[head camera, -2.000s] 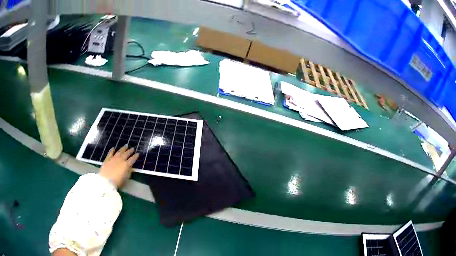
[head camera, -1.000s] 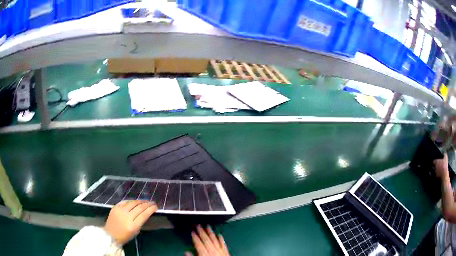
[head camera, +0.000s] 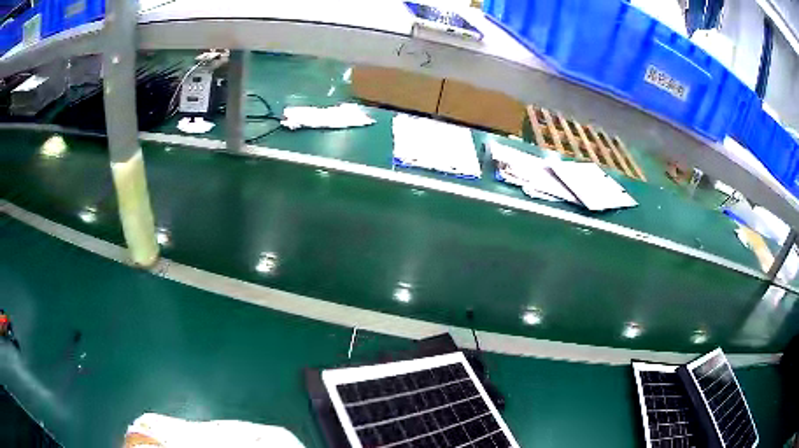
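A solar panel (head camera: 420, 404) with a white frame lies cell side up at the bottom centre, its near part cut off by the picture's edge. Black material (head camera: 321, 404) shows under its left side and beyond its far edge; I cannot tell if it is a sheet or another panel's back. A thin black cord (head camera: 474, 329) sticks out past the far right corner. My left forearm's cream sleeve shows at the bottom left; the left hand is out of the picture below. My right hand is not in view.
Two framed panels (head camera: 720, 398) lean together at the lower right. A grey post (head camera: 121, 96) with a yellowish wrap stands at the left. White sheets (head camera: 435, 145), cardboard and a meter (head camera: 195, 92) lie behind the rail. Blue bins (head camera: 613, 66) are overhead. An orange-handled tool (head camera: 5, 325) is far left.
The panel and black material have moved from the belt towards me, onto the near surface. Both hands have left the picture. The view has swung back left.
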